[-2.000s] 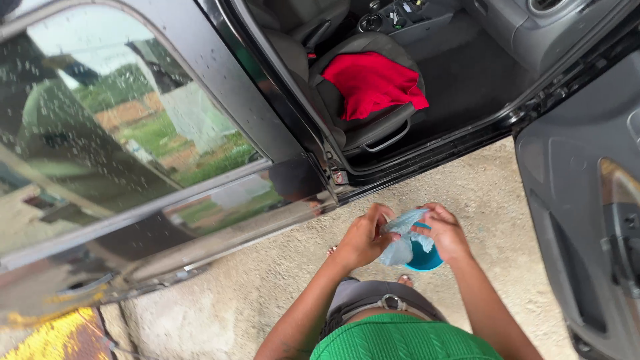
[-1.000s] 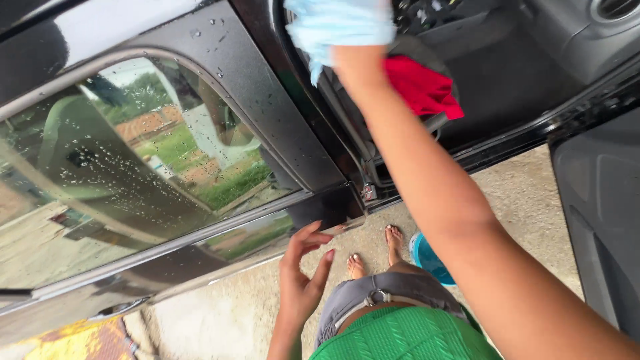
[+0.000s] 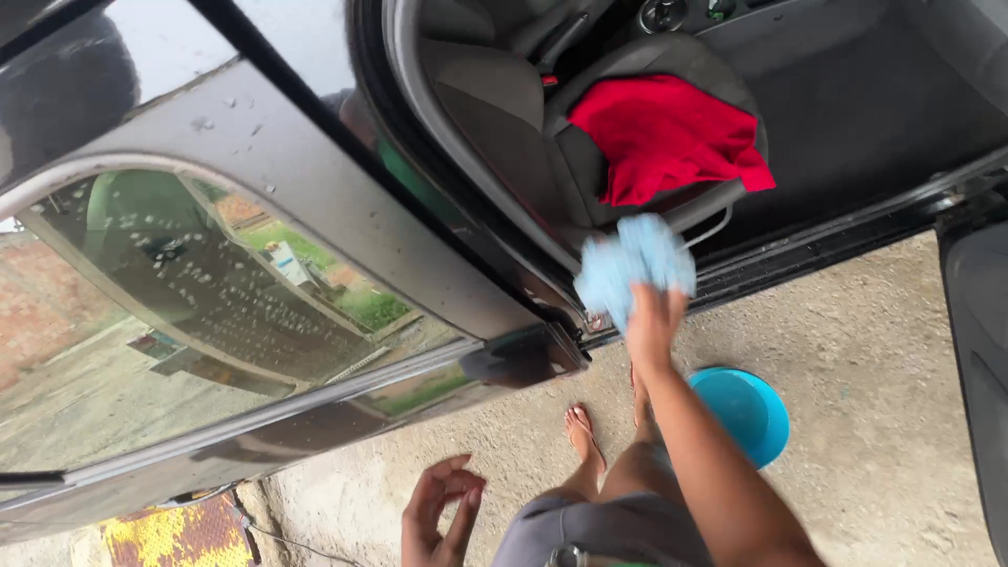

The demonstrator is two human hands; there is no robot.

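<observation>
My right hand [image 3: 655, 323] grips a bunched light blue cloth [image 3: 636, 264], slightly blurred, by the car's door pillar and sill. My left hand [image 3: 445, 508] is low in the view, fingers curled apart with nothing in them, beside the closed rear door [image 3: 315, 244]. A red cloth [image 3: 669, 134] lies spread on the grey front seat [image 3: 504, 102] inside the open doorway. On the ground to the right of my right forearm stands a blue plastic basin [image 3: 744, 413], partly covered by that arm.
The open front door [image 3: 980, 331] stands at the right edge. The black door sill [image 3: 827, 236] crosses below the seat. Water drops dot the rear window [image 3: 220, 291]. My sandalled foot [image 3: 581, 431] is on the rough concrete. A yellow and rust-brown metal plate [image 3: 177, 535] lies lower left.
Two seconds ago both hands held the blue cloth above the basin. One second ago my right hand had it up by the door frame; now hand and cloth are lower, near the sill.
</observation>
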